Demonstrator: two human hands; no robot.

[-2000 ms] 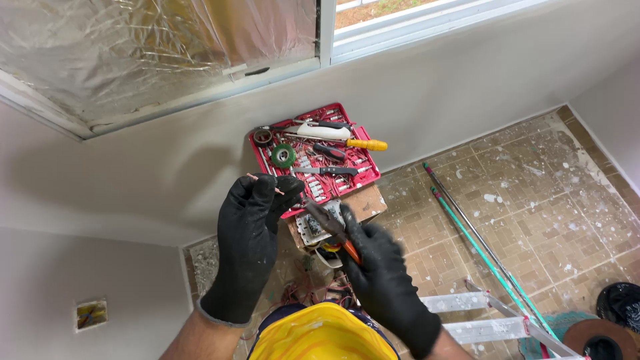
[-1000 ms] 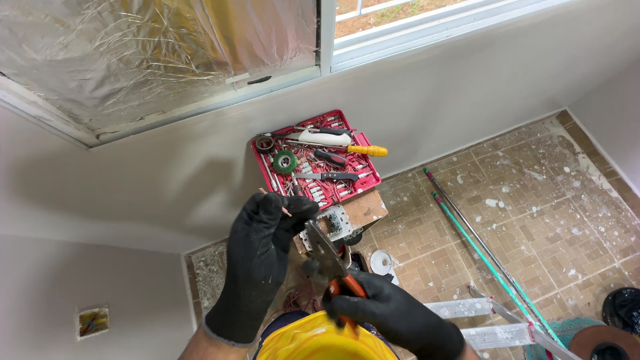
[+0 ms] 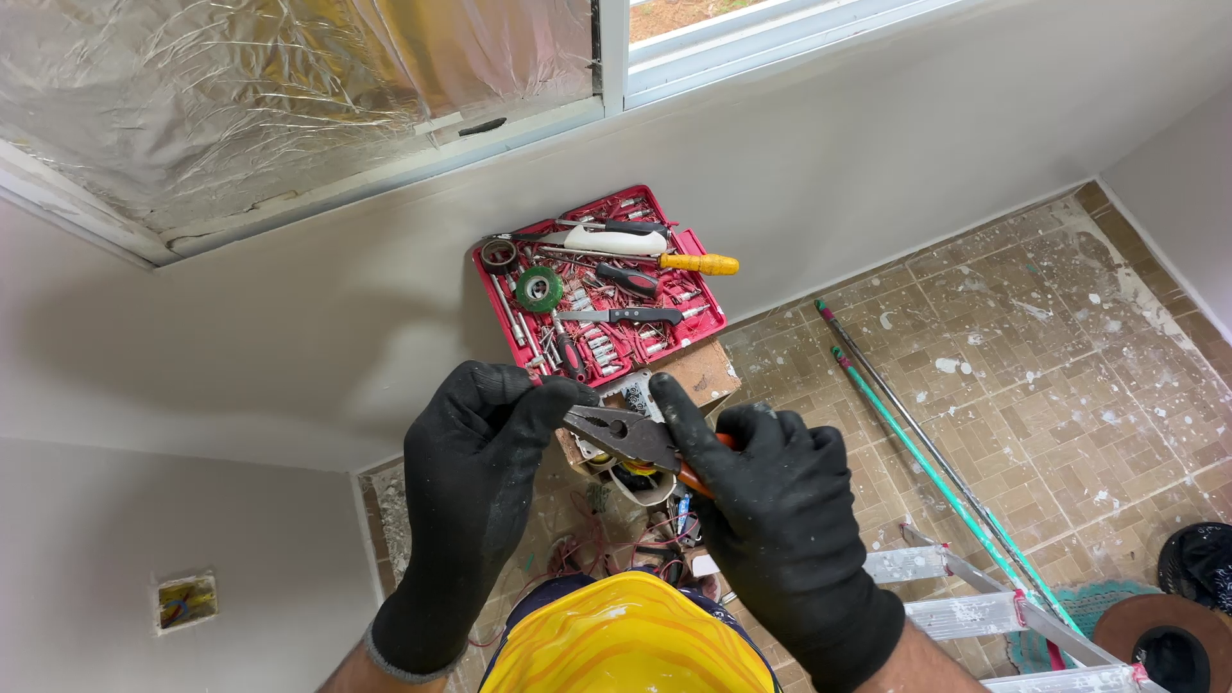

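My left hand [image 3: 476,462], in a black glove, pinches a thin reddish wire [image 3: 536,381] between thumb and fingertips; most of the wire is hidden. Orange-handled combination pliers [image 3: 626,435] are in my gloved right hand [image 3: 780,510], their jaws pointing left and touching or nearly touching my left thumb. Whether the jaws grip the wire cannot be seen. Beyond the hands lies a red tool case [image 3: 712,322] with sockets, a roll of green tape [image 3: 539,289], a knife [image 3: 635,316], a yellow-handled screwdriver [image 3: 698,263] and a white-handled tool [image 3: 616,241].
The case rests on a cardboard box [image 3: 703,373] by the wall. An aluminium ladder [image 3: 972,616] and two long poles [image 3: 924,457] are at the right, near a brown hat [image 3: 1165,640]. An open wall box [image 3: 186,603] with wires is at lower left. Paint spots mark the tiled floor.
The pliers' jaws have moved from below my left fingers up to the left thumb. My right hand has risen, its index finger now extended along the pliers.
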